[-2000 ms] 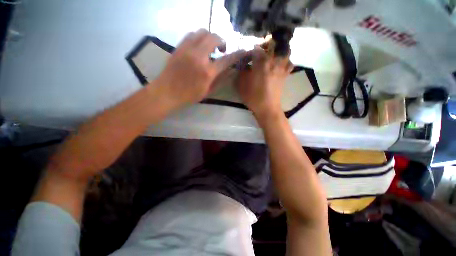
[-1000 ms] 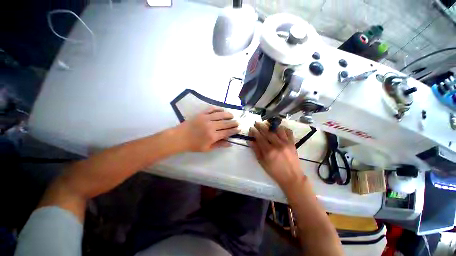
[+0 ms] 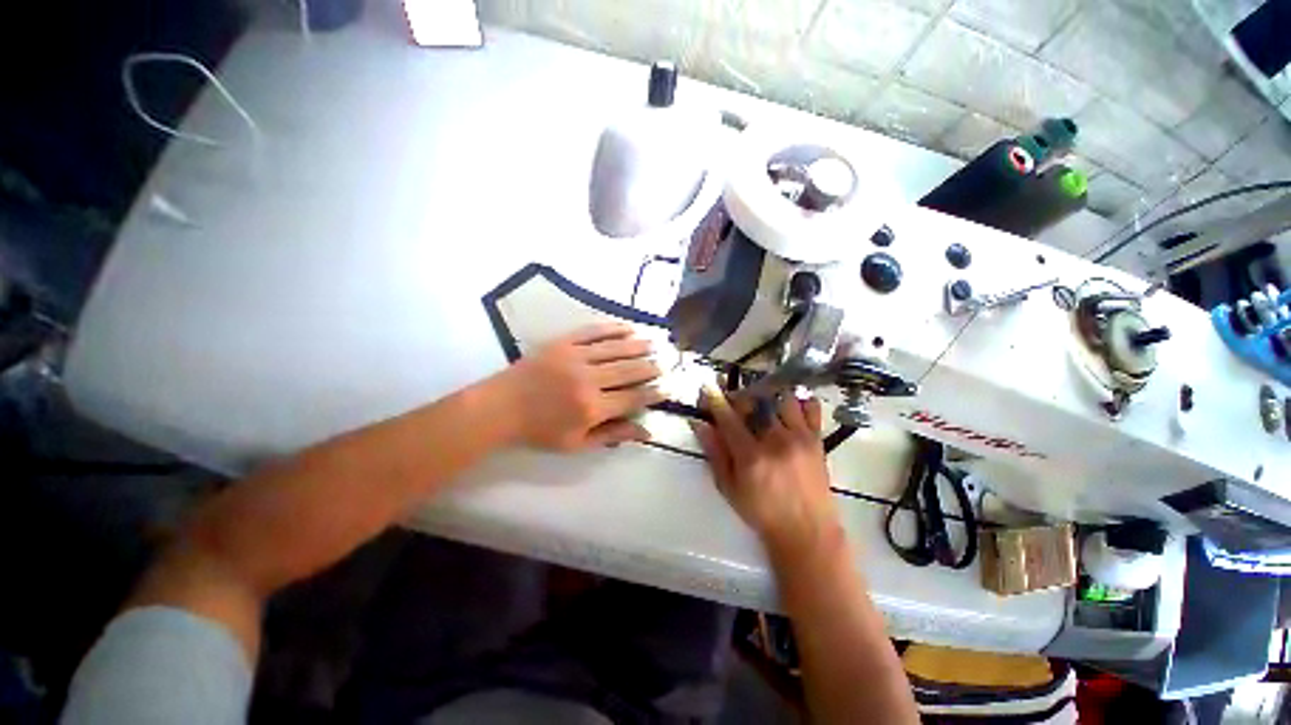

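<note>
A cream garment panel with a dark border [image 3: 545, 312] lies flat on the white machine table, its left end in full view. My left hand [image 3: 583, 385] lies palm down on its middle, left of the needle area, fingers together. My right hand [image 3: 769, 460] lies on the panel's right part, just beside the presser foot; its fingertips are partly hidden by the machine head. The white sewing machine [image 3: 977, 368] stands over the right part. The needle itself cannot be made out.
Black-handled scissors [image 3: 930, 513] and a brown box [image 3: 1029, 557] lie right of my right hand. A white lamp shade [image 3: 644, 177] stands behind the panel. Dark thread cones [image 3: 984, 184] stand behind the machine. A thin white cable [image 3: 184, 99] is at the far left.
The view has tilted up from the lap towards the wall. The panel's right end was in sight at first and is now mostly hidden. Both hands stay on the panel.
</note>
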